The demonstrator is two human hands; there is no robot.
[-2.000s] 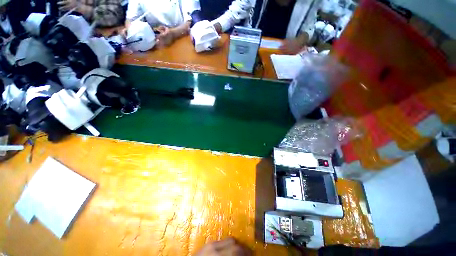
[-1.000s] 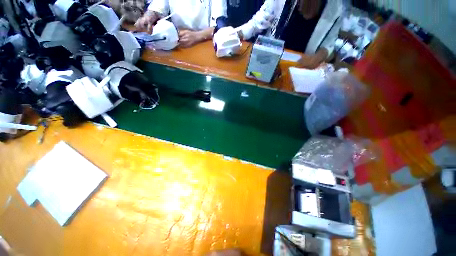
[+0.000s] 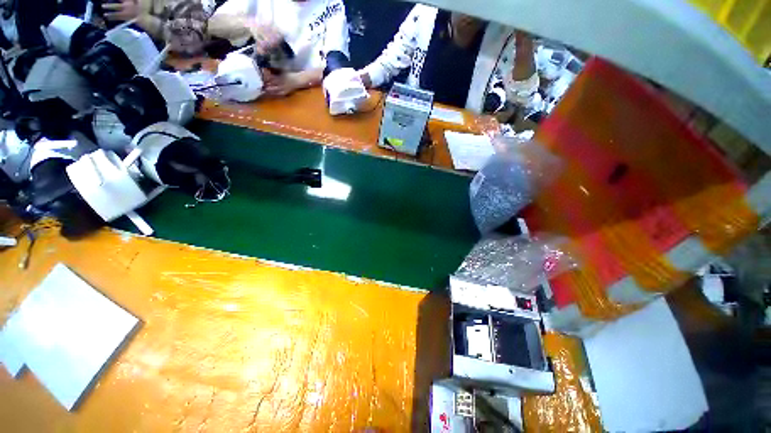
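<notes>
Neither of my hands shows in the head view. An orange-covered bench (image 3: 254,338) lies in front of me, shiny with glare. Pale flat sheets or a card (image 3: 72,334) lie on it at the left. A grey-white screw feeder (image 3: 500,338) with an open top tray stands at the right. Below it, a small pale unit with dark leads (image 3: 465,410) is cut off by the bottom edge.
A green conveyor belt (image 3: 338,216) crosses behind the bench, with piled black-and-white cameras (image 3: 106,182) at left. Seated people (image 3: 296,42) work beyond it near a grey box (image 3: 406,120). Crumpled clear plastic (image 3: 516,262), a red-orange panel (image 3: 626,178) and white sheet (image 3: 647,368) are at right.
The hand part seen earlier at the bottom edge is no longer visible. The view has shifted, and a pale curved band now crosses the top right. People's hands across the belt have moved.
</notes>
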